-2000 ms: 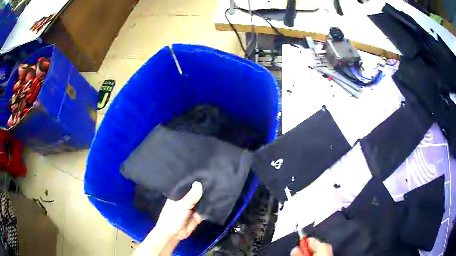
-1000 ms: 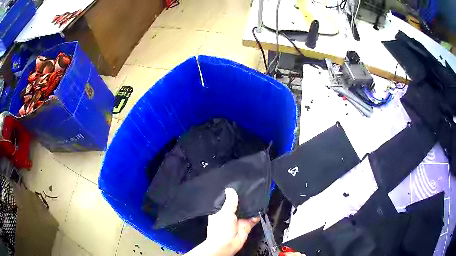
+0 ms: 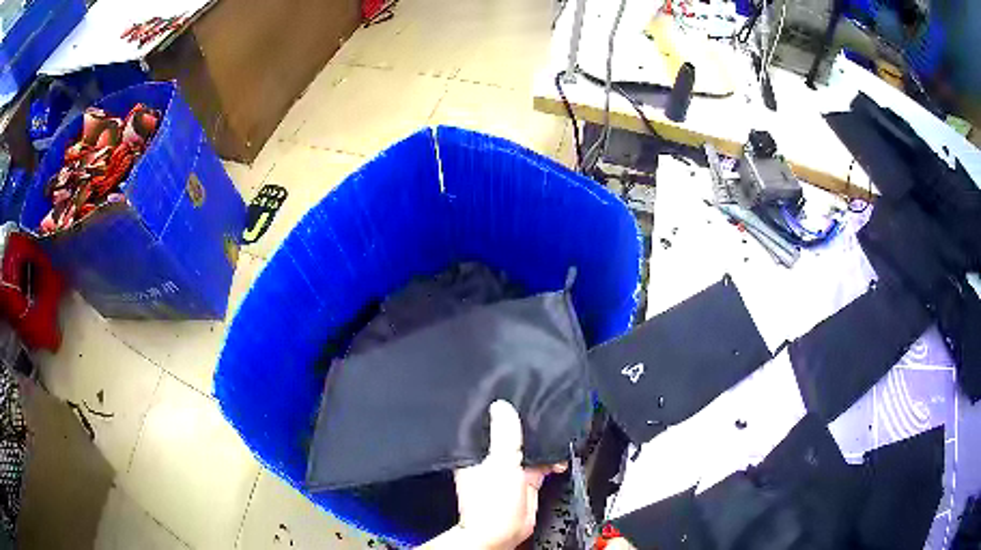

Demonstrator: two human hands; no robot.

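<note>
A black fabric panel (image 3: 430,392) is held flat over the large blue bin (image 3: 312,269) by my left hand (image 3: 497,489), thumb on top and fingers beneath. More black pieces (image 3: 446,290) lie inside the bin. Scissors (image 3: 582,500) with red-orange handles and silver blades stand at the bottom edge, blades pointing up close to the panel's lower right corner. My right hand (image 3: 617,544) is almost wholly cut off by the bottom edge at the scissor handles. A black panel with a white logo (image 3: 678,360) lies on the table beside the bin.
More black panels (image 3: 861,349) and a heap of black pieces (image 3: 920,204) cover the worktable's right side. A grey metal device (image 3: 768,177) with a blue cable and thin metal rods (image 3: 762,233) sits behind. A second blue bin (image 3: 161,231) with red-orange pieces stands on the floor at left.
The earlier panel over the bin lay lower and folded; the held panel is now spread flatter and raised. The scissors have come up to its lower right corner. The view has shifted.
</note>
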